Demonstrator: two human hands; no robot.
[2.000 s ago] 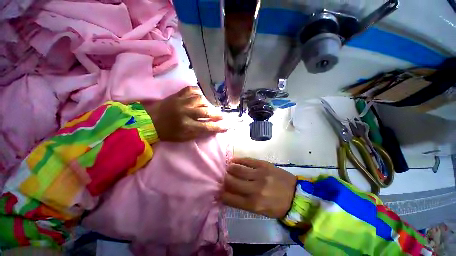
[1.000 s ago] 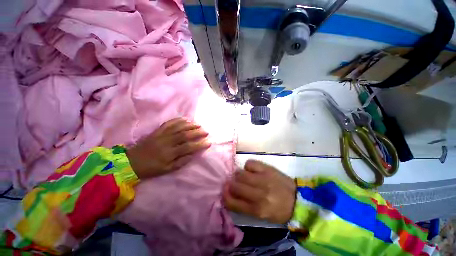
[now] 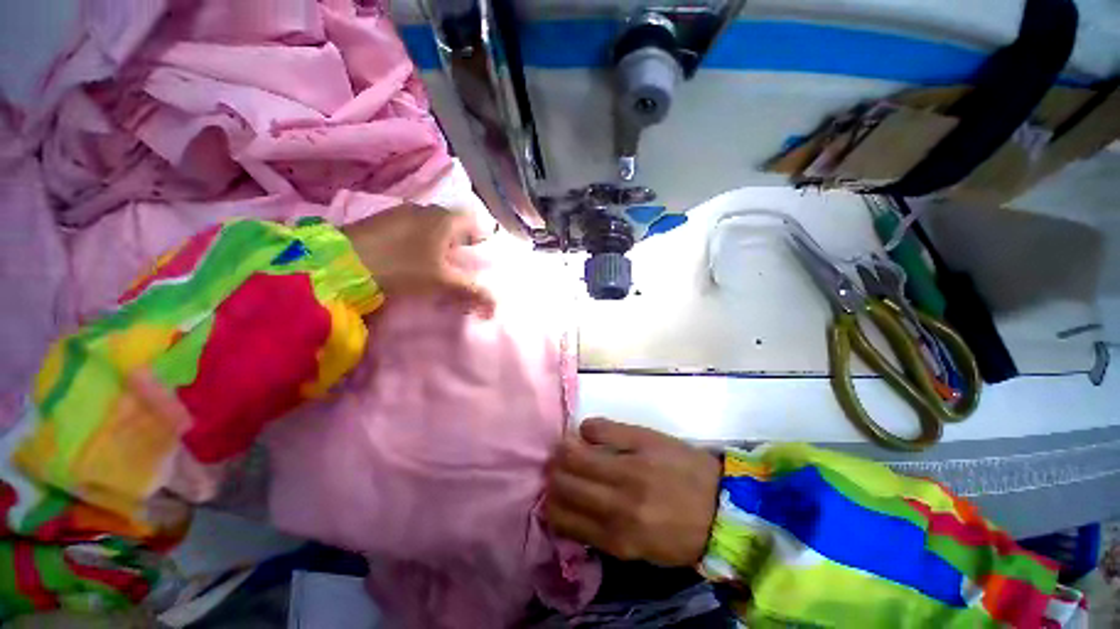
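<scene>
A pink cloth panel (image 3: 418,430) lies from the machine's bright needle area down over the table's front edge. Its right edge runs in line below the presser foot (image 3: 553,234), where glare hides the needle. My left hand (image 3: 424,258) rests on the cloth left of the foot, fingers spread a little and partly lost in the glare. My right hand (image 3: 626,492) holds the cloth's right edge near the table's front, fingers curled. A large heap of pink garments (image 3: 246,111) lies left of the machine.
The white machine head with a blue stripe (image 3: 798,52) spans the top. A dark knurled knob (image 3: 608,275) is right of the foot. Gold-handled scissors (image 3: 847,369) lie to the right, beside a green and dark tool (image 3: 915,258). A ruler strip (image 3: 1019,469) runs along the front edge.
My left hand moved down the cloth, then back up beside the foot. My right hand still holds the cloth edge. The camera view has shifted, so the machine appears further left.
</scene>
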